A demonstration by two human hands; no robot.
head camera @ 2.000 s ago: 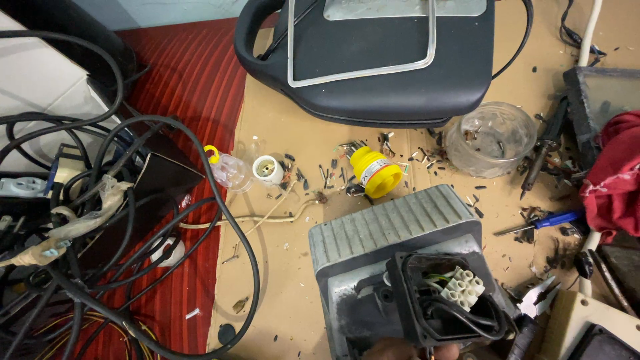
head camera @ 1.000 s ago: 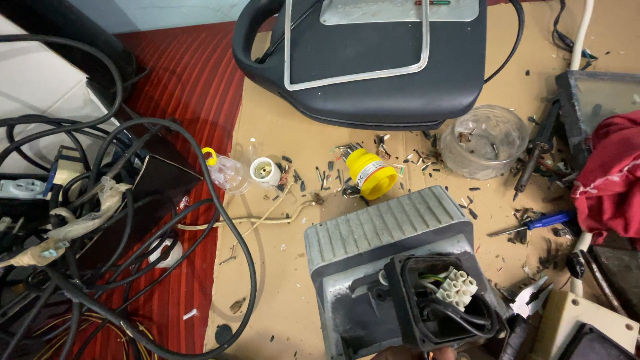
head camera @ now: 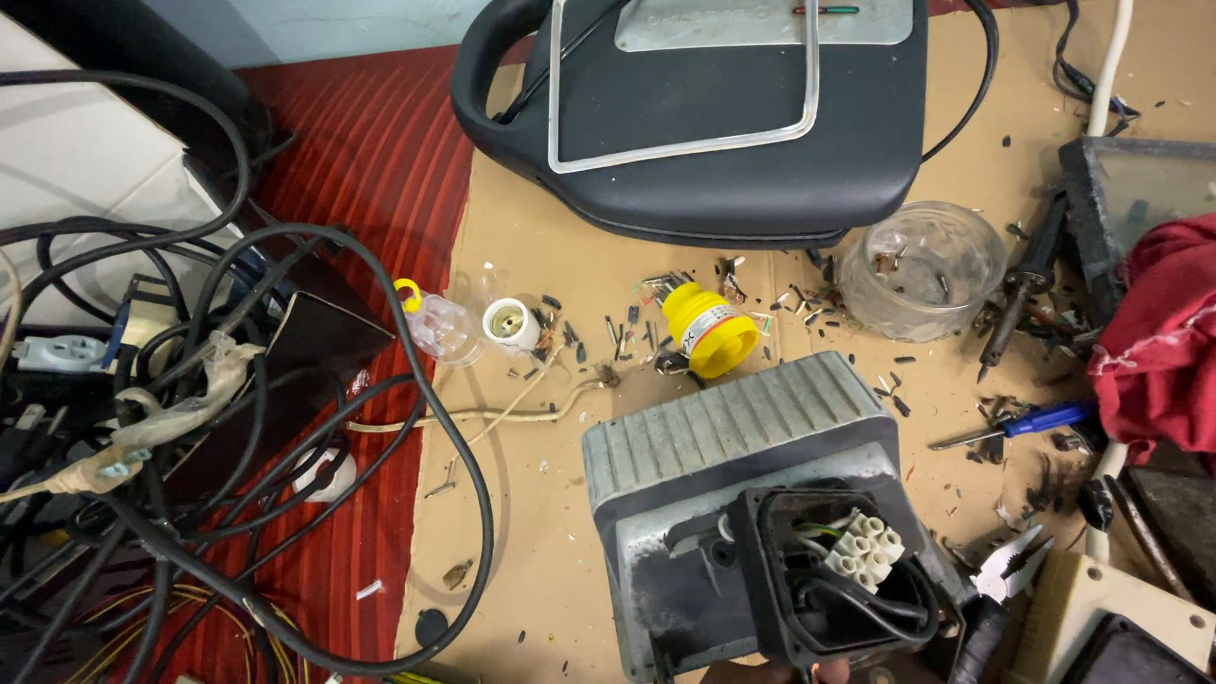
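A grey ribbed metal housing stands tilted on the cardboard at the lower middle. On its near side is an open black junction box with a white terminal block and black, green and white wires inside. Fingertips show at the bottom edge, just under the black box; most of that hand is out of frame, and whether it is left or right cannot be told. A darker bit of skin shows left of them. Beyond the housing lie a yellow plastic cup-shaped part and a white lamp holder.
Tangled black cables fill the left. A dark case with a pale rectangular gasket lies at the back. Rightward are a glass bowl, a soldering iron, a blue screwdriver, open pliers and a red cloth. Small scraps litter the cardboard.
The fingers at the bottom edge have shifted and show less than a second ago. The housing and black box look nearly unmoved against the bench.
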